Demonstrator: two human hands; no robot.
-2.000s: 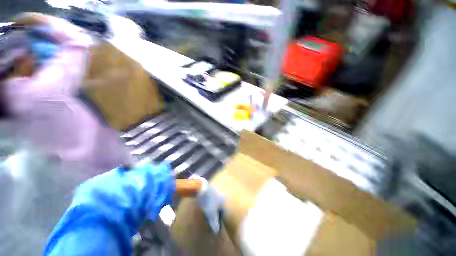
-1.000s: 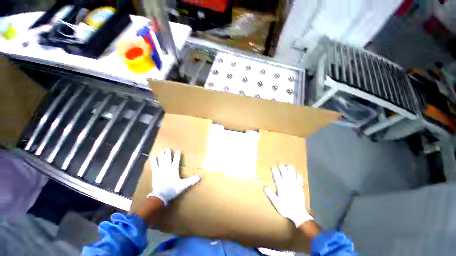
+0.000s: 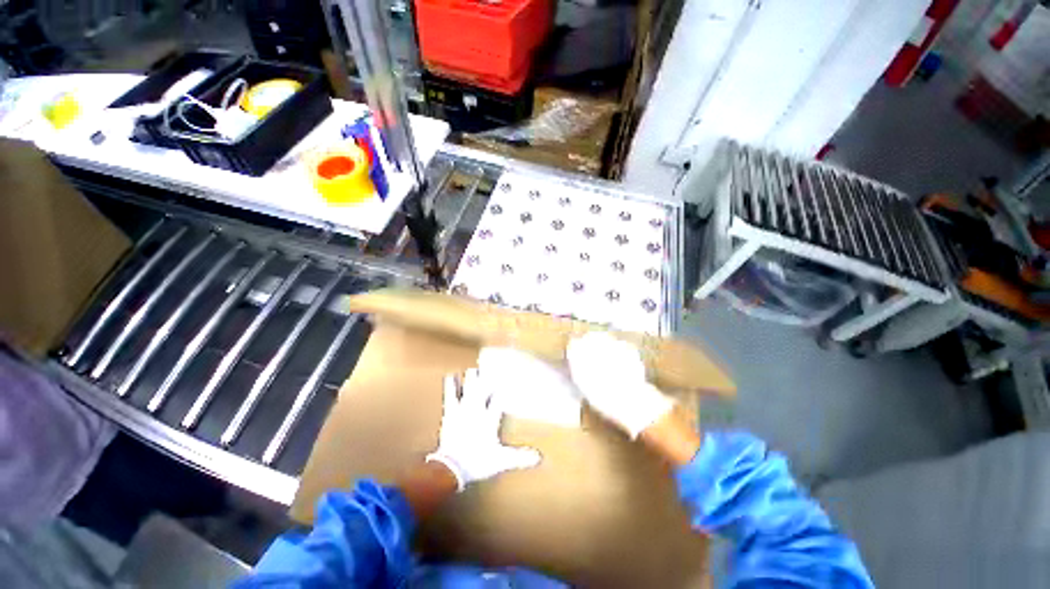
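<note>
A large brown carton (image 3: 553, 506) lies in front of me. Its near flap is folded down. Its far flap (image 3: 461, 316) is tilted inward and blurred. A white piece (image 3: 532, 389), which looks like foam, shows in the gap between the flaps. My left hand (image 3: 474, 440), in a white glove, lies flat on the near flap with fingers spread. My right hand (image 3: 616, 380), also gloved, is at the far flap near the gap, palm down; its fingertips are blurred, and I see no grip. Blue sleeves cover both forearms.
A ball transfer table (image 3: 564, 247) is beyond the carton. A roller conveyor (image 3: 219, 334) and another carton (image 3: 52, 253) are left. A white bench (image 3: 265, 190) holds a black tray (image 3: 248, 129) and tape rolls (image 3: 342, 173). A metal post (image 3: 392, 115) stands beside it. Another roller section (image 3: 829, 213) is right.
The far flap has gone from standing up to leaning inward. My right hand has moved from the near flap to the far flap. My left hand has shifted right. The view has tilted up slightly.
</note>
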